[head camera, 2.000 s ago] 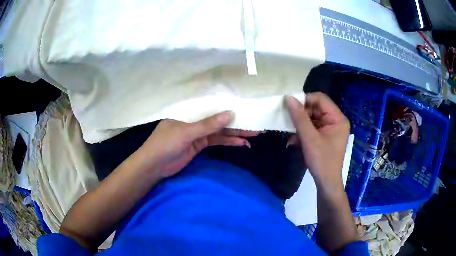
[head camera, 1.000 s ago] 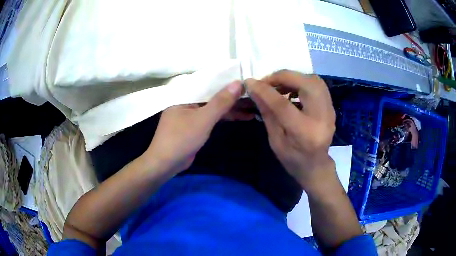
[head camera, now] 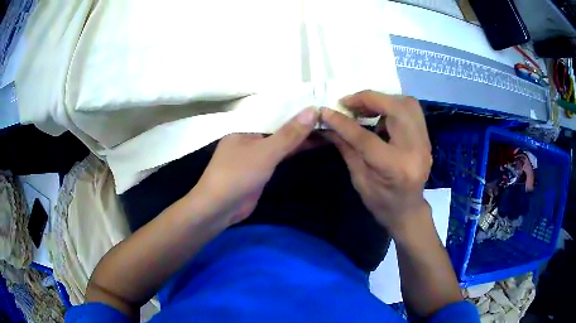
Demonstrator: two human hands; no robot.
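Note:
A cream fabric panel (head camera: 183, 69) covers the table and hangs over its front edge toward the lap. A narrow white tape (head camera: 316, 57) runs down the panel to my fingertips. My left hand (head camera: 252, 164) pinches the panel's lower edge between thumb and fingers. My right hand (head camera: 379, 158) pinches the same edge right beside it, at the end of the tape. The thumbs nearly touch. The fingers beneath the cloth are mostly hidden.
A grey ruler strip (head camera: 467, 72) lies along the table edge. A black phone (head camera: 499, 22) and small coloured-handled tools (head camera: 529, 72) lie at the upper right. A blue basket (head camera: 464, 246) holds scraps at the right. Cream garment pieces (head camera: 95, 221) are piled at the left.
My right hand has moved left from the panel's right part and my left hand has come up, so both meet at the tape's end. The panel's lower edge is drawn up there.

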